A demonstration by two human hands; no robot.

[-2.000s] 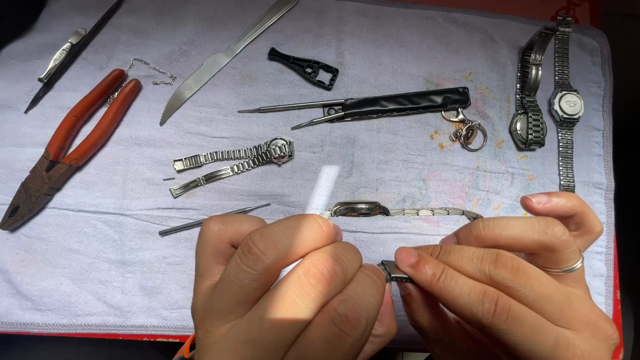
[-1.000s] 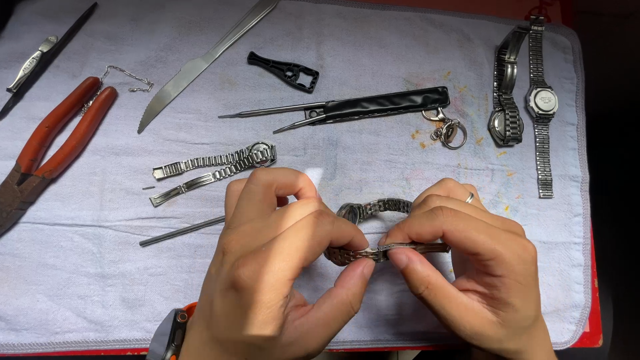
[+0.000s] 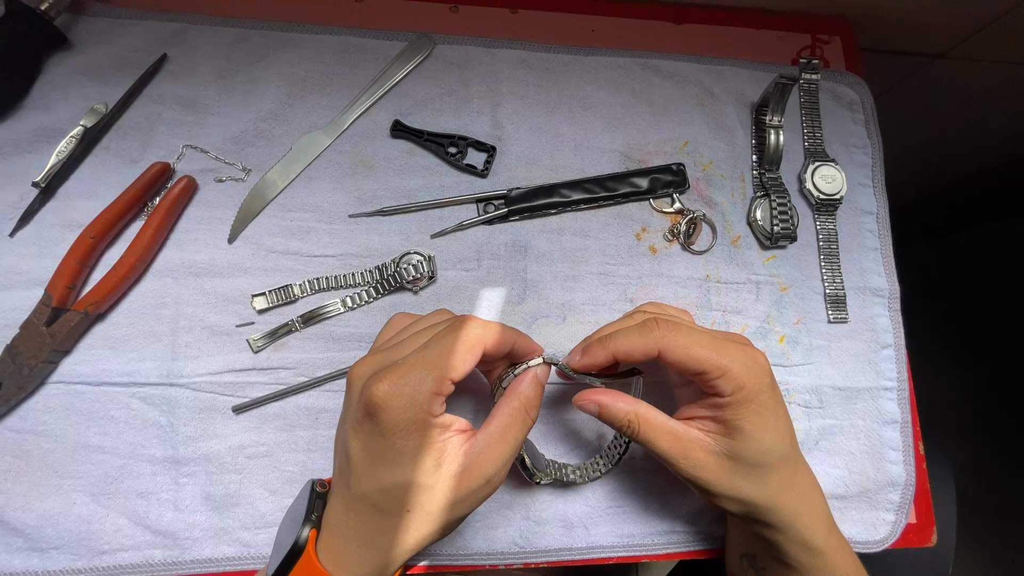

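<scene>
Between finger and thumb, my left hand (image 3: pixel 436 416) pinches the link bracelet of a metal wristwatch (image 3: pixel 588 470). My right hand (image 3: pixel 688 392) grips the same bracelet near its clasp, close to the left fingertips. The watch hangs in a loop below my fingers, its case at the lower left of the loop, partly behind my left thumb. A thin metal rod (image 3: pixel 292 390) lies on the cloth, one end hidden by my left hand. Another metal wristwatch (image 3: pixel 414 270) lies beyond that hand, its bracelet ends apart, with a tiny pin (image 3: pixel 245 324) beside them.
Orange-handled pliers (image 3: pixel 120 240), a fine chain (image 3: pixel 210 152), a serrated table knife (image 3: pixel 332 132) and a nail clipper lever (image 3: pixel 70 148) lie left on the cloth (image 3: pixel 512 104). Behind my hands are a black plastic tool (image 3: pixel 448 148) and a pointed two-pronged tool (image 3: pixel 596 190). Two watches (image 3: pixel 772 200) lie right.
Both hands have shifted their hold along the bracelet. The watch now hangs below my fingers in a loop, whereas two seconds ago its case showed beyond them.
</scene>
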